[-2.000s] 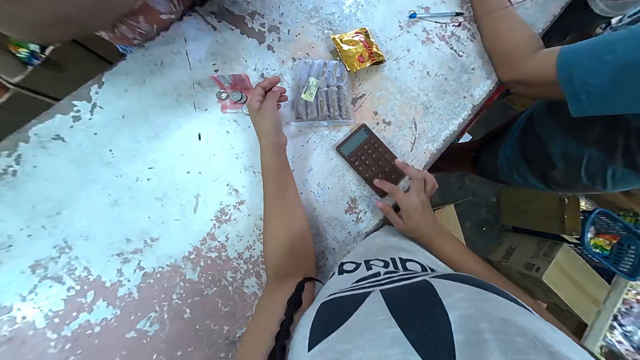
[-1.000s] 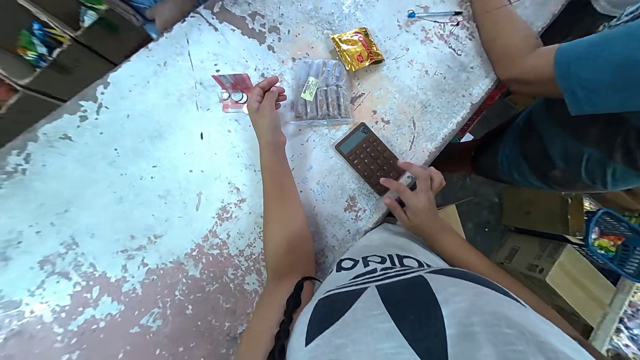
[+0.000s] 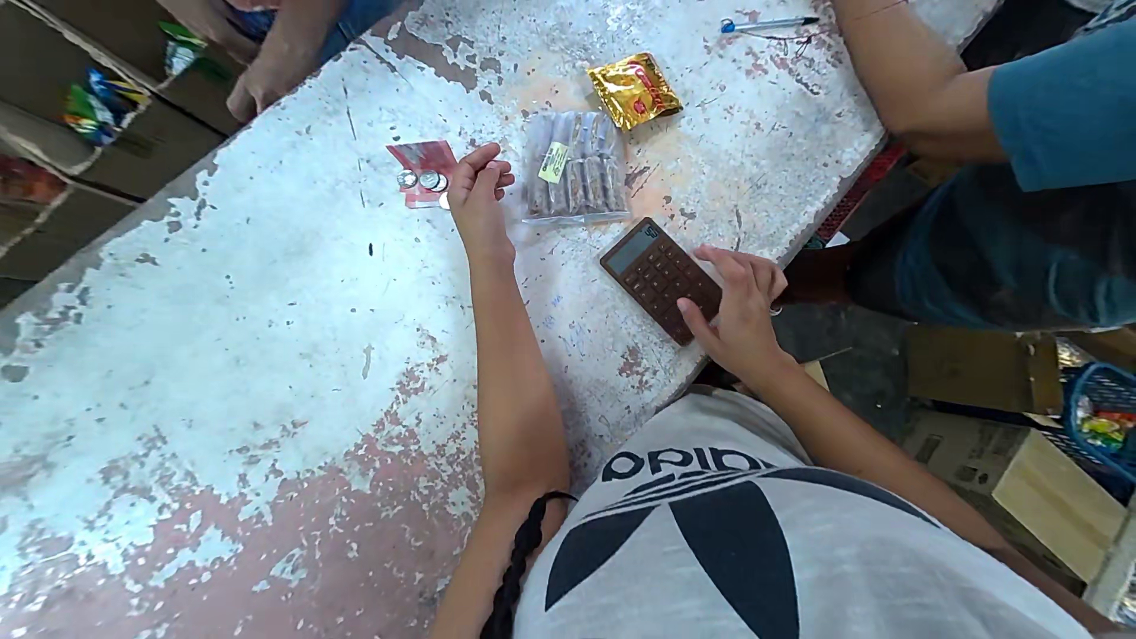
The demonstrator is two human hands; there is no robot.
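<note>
My left hand (image 3: 482, 200) rests on the worn painted table, fingers loosely curled; whether anything small lies inside cannot be seen. Just left of it, several coins (image 3: 431, 181) lie on a red banknote (image 3: 429, 158). On its other side is a clear plastic bag of wrapped sticks (image 3: 575, 173) with a yellow label. A gold foil packet (image 3: 635, 91) touches the bag's upper right corner. My right hand (image 3: 741, 306) is over the lower right part of a brown calculator (image 3: 666, 284), thumb and fingers apart, not gripping it. Digits show on the calculator's display.
At the right, another person's forearm (image 3: 914, 80) leans on the table near a blue-capped pen (image 3: 769, 25). Another person's hand (image 3: 257, 89) is at the upper left table edge, beside cardboard boxes (image 3: 164, 142) of packets. Cartons (image 3: 967, 444) and a blue basket (image 3: 1078, 408) stand below right.
My right hand's fingers have lifted and spread a little over the calculator. The other person's hand now shows at the upper left edge. My left hand has stayed in place.
</note>
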